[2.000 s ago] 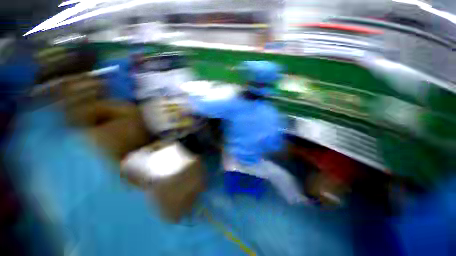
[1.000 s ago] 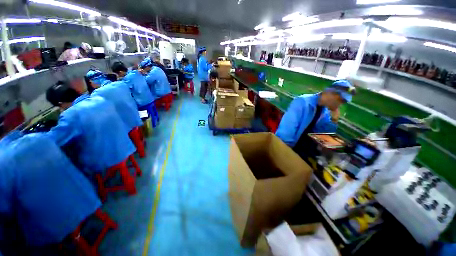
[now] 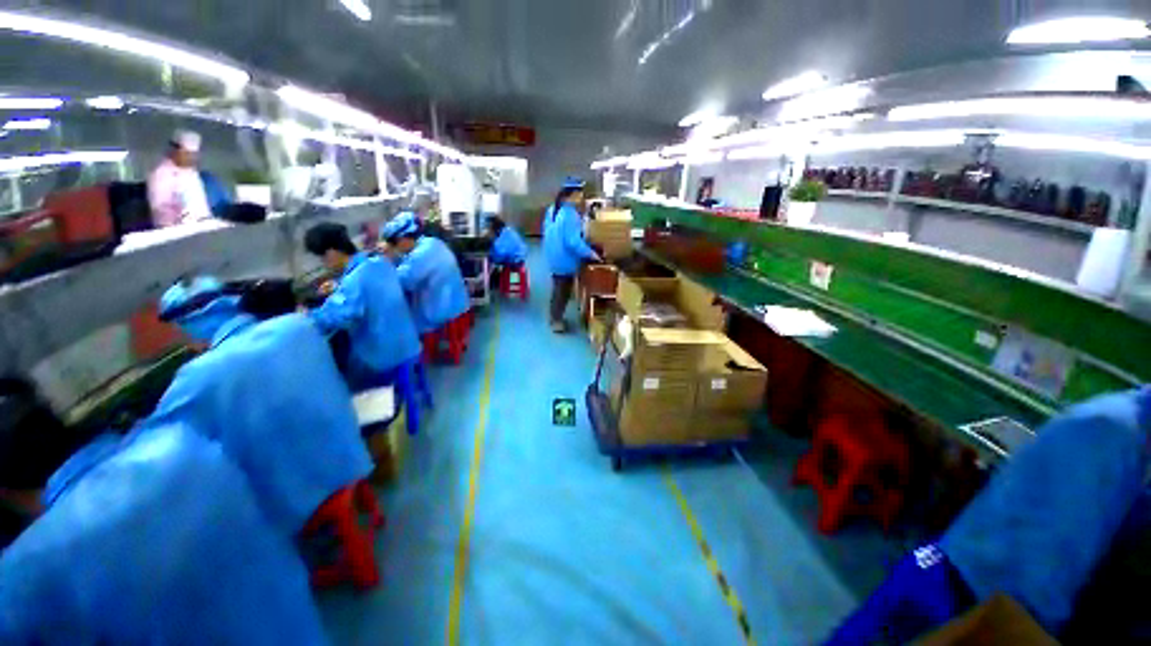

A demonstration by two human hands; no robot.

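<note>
Neither of my hands is in the picture. Ahead in the aisle, brown cardboard cartons (image 3: 688,385) stand on a low dark blue platform trolley (image 3: 606,435). The front cartons have open flaps. A person in a blue smock (image 3: 564,246) stands behind them on the left side. Another brown carton (image 3: 997,625) is cut off by the bottom right edge, beside a blue sleeve.
Seated workers in blue (image 3: 253,404) line the left side on red and blue stools. A green line bench (image 3: 871,360) runs along the right, with white sheets (image 3: 795,321) on it and a red stool (image 3: 852,473) beneath. Yellow lines (image 3: 475,467) mark the blue floor.
The view has moved forward along the aisle. The trolley with cartons looks nearer. The large open carton and the bench machine on the right have left the view.
</note>
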